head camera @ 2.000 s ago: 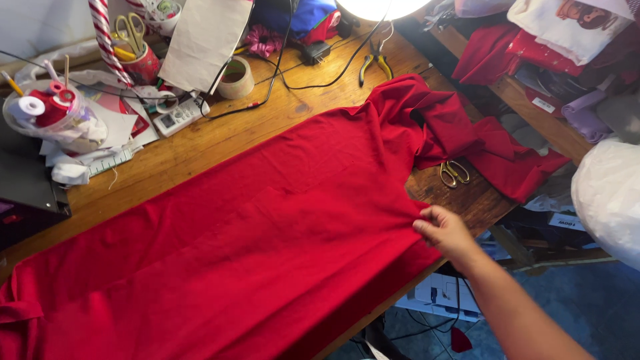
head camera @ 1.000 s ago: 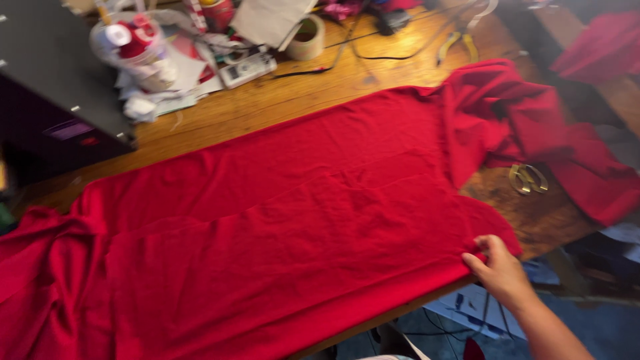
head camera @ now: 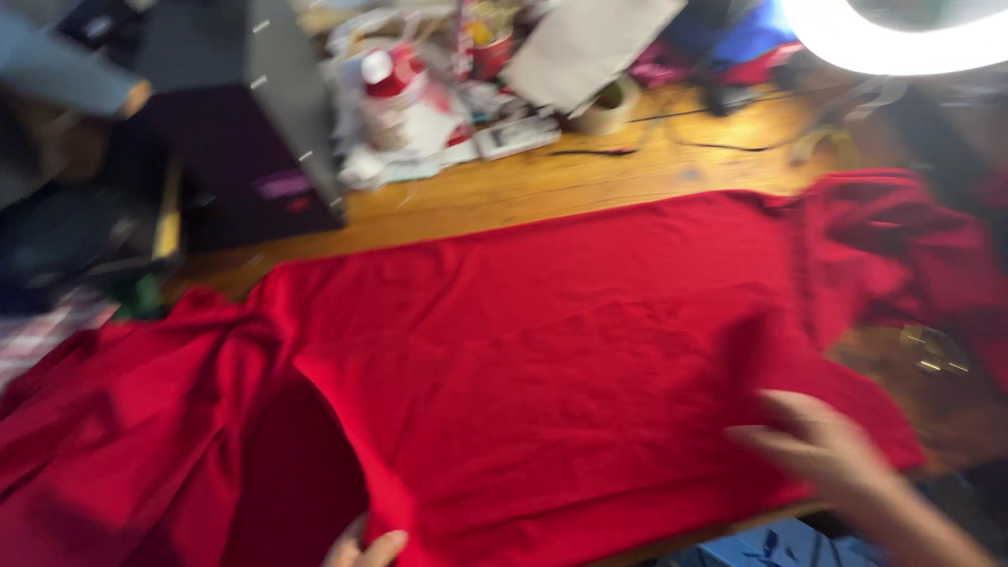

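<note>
Red fabric (head camera: 551, 378) lies spread over the wooden table, bunched at its left and right ends. At the bottom edge of the view, my left hand (head camera: 366, 549) pinches the fabric's near edge, and a fold there is lifted, with dark shade beneath it. My right hand (head camera: 819, 441), blurred, is over the right part of the cloth with thumb and fingers apart; nothing shows between them. Gold-coloured scissors (head camera: 933, 350) rest on the table to the right, beside the bunched cloth.
Behind the cloth on the wooden table (head camera: 441, 213) are a roll of tape (head camera: 610, 106), a white device (head camera: 516, 135), a tub of thread spools (head camera: 394, 94) and a cable. Yellow-handled pliers (head camera: 825, 146) lie farther right under a ring lamp (head camera: 906, 35). A dark box (head camera: 236, 157) stands at left.
My left hand has come into view holding the near edge. My right hand has let go of the fabric edge at the right and moved over the cloth. The view has swung left.
</note>
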